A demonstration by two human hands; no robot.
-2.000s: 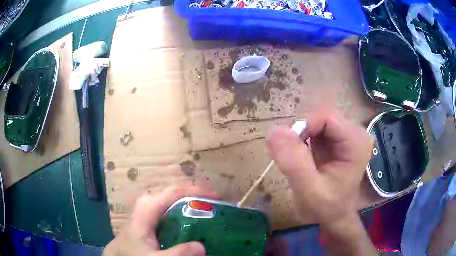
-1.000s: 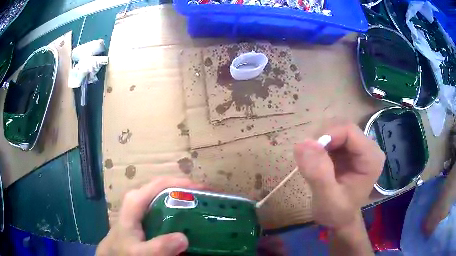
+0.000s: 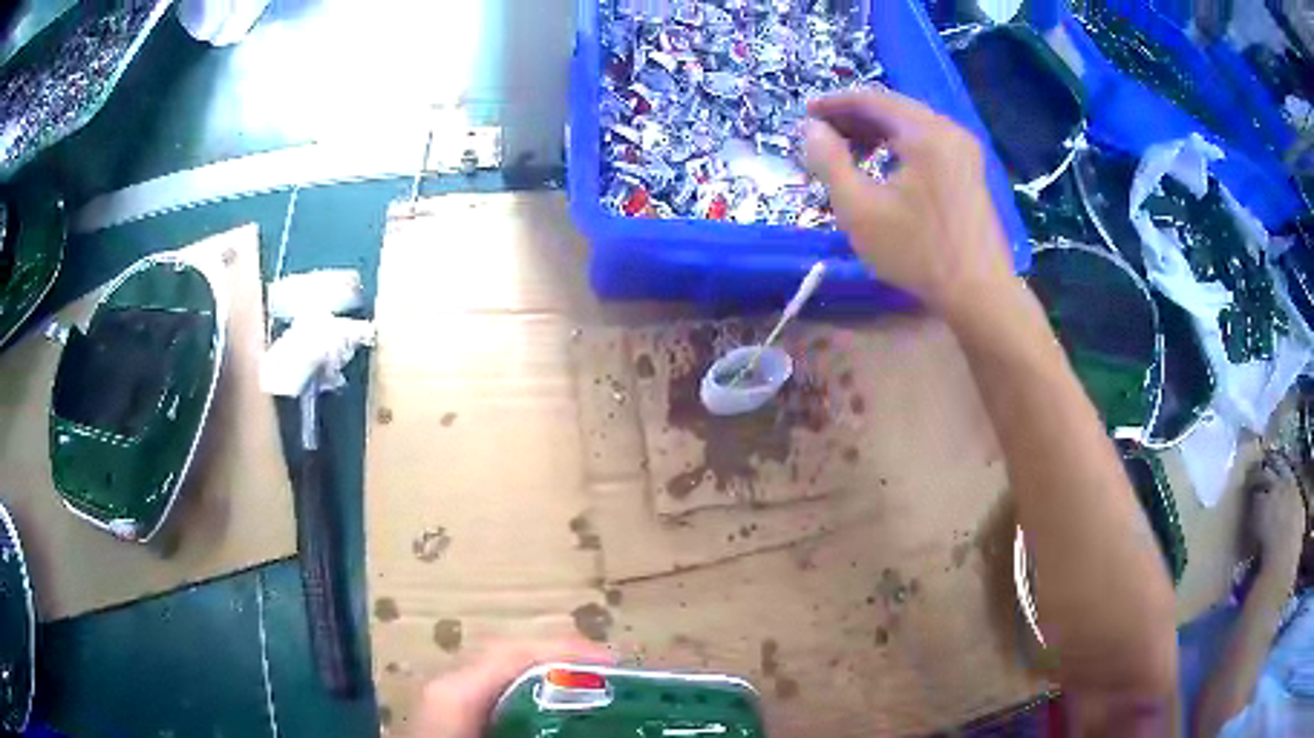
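Observation:
My left hand [image 3: 468, 692] holds a glossy green housing [image 3: 634, 709] at the bottom edge, partly cut off. One red-orange trim piece in a silver bezel [image 3: 574, 686] sits near the housing's left end. My right hand [image 3: 901, 180] is over the blue plastic bin [image 3: 721, 270], fingers slightly apart above many silver and red trim pieces [image 3: 692, 101]. No held piece shows in it. The small white cup [image 3: 745, 382] stands on the stained cardboard, with the cotton swab [image 3: 801, 296] leaning in it.
A black-handled hammer [image 3: 329, 562] with white cloth round its head lies left of the main cardboard [image 3: 476, 433]. A green housing [image 3: 137, 389] lies on the left cardboard. More housings [image 3: 1102, 310] and a white plastic bag [image 3: 1218, 418] are at right. Another person's arm [image 3: 1261, 591] shows lower right.
My right hand has let go of the swab, now in the cup, and moved up over the bin. The view has tilted up, showing more of the bin. The held housing appears lower.

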